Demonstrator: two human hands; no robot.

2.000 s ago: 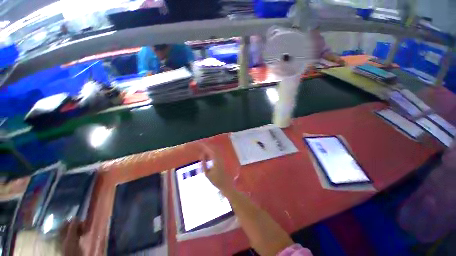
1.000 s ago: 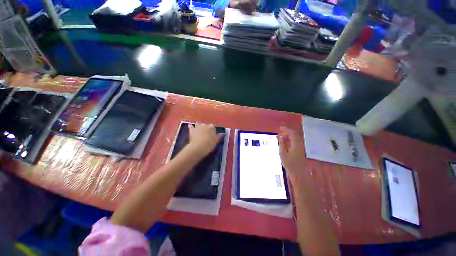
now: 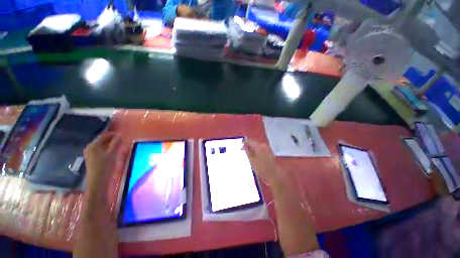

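Observation:
A tablet with a lit colourful screen (image 3: 155,184) lies face up on a whitish sleeve in front of me. Just right of it, a tablet with a lit white screen (image 3: 229,176) lies on its own sleeve. My left hand (image 3: 103,151) is raised left of the colourful tablet, near a dark tablet back with a small label (image 3: 63,151); its fingers are bent and whether they hold anything is unclear. My right hand (image 3: 260,158) is at the upper right edge of the white-screen tablet, fingers partly bent; a thin white cord hangs near its forearm.
A printed sheet (image 3: 282,138) with small dark items lies right of centre. A desk fan (image 3: 378,55) stands behind it. Another lit tablet (image 3: 364,174) lies right, near a neighbour's sleeve (image 3: 413,229). Another colourful tablet (image 3: 30,131) lies far left. The dark green belt (image 3: 202,88) runs behind.
The tablet left of the white-screen one showed a dark face under my left hand and now shows a colourful screen. My left hand has moved left off it. The view has shifted right.

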